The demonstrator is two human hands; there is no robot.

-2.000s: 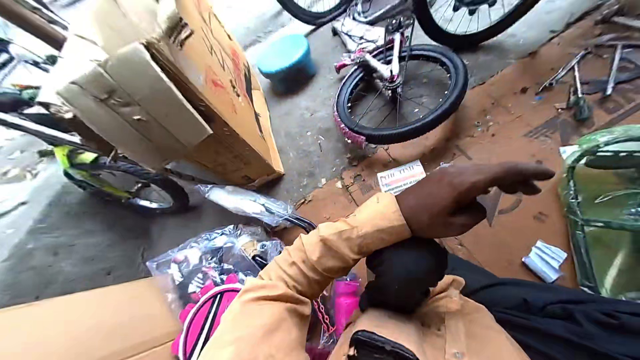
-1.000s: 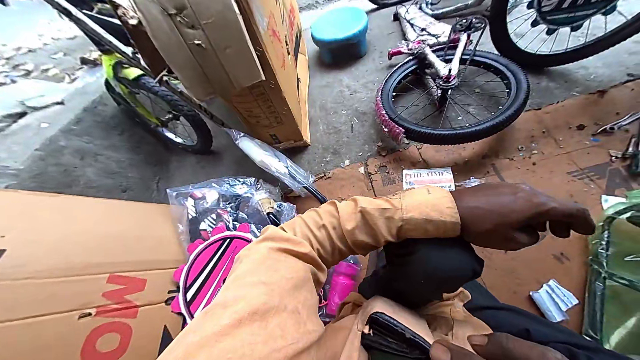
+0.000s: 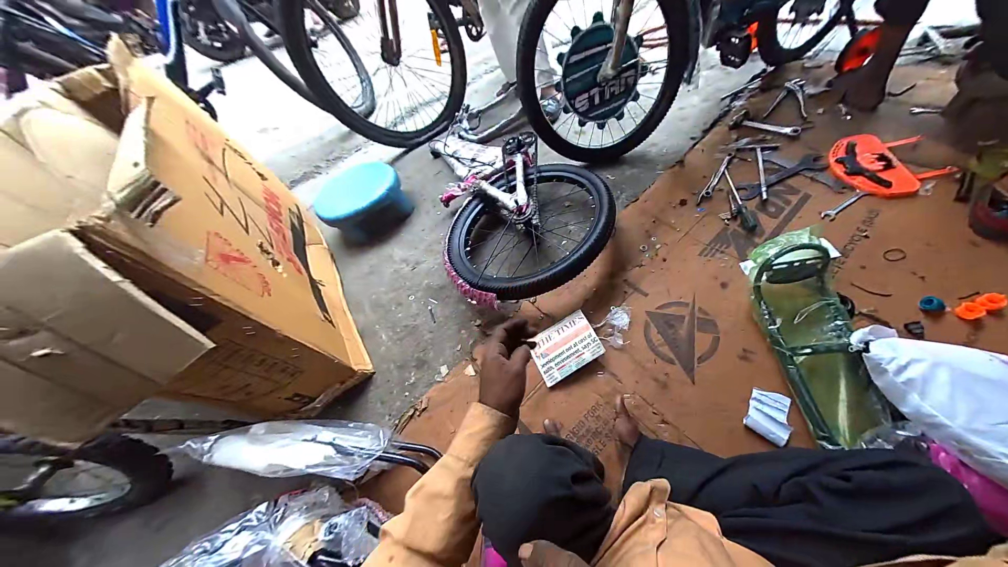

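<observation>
My left hand (image 3: 505, 366) is raised just left of a folded piece of newspaper (image 3: 568, 348), its fingers slightly bent and apart, with nothing seen in them. Whether the fingertips touch the paper's edge is unclear. Only part of my right hand (image 3: 551, 555) shows at the bottom edge, below my black-clad knee; what it holds is hidden. Beyond the newspaper a small bicycle wheel (image 3: 529, 232) lies with a pink-wrapped frame part and crank. Clear crumpled plastic (image 3: 616, 324) lies beside the newspaper.
A large cardboard box (image 3: 252, 260) and blue round stool (image 3: 362, 201) stand left. Wrenches (image 3: 760, 169), an orange plastic part (image 3: 874, 165) and a plastic-wrapped green metal carrier (image 3: 819, 346) lie right on flattened cardboard. Bicycles stand behind; another person's foot (image 3: 866, 79) is upper right.
My left hand has moved from right of the newspaper to its left side. My right hand, more visible one second ago, is now mostly out of frame. The view has turned right.
</observation>
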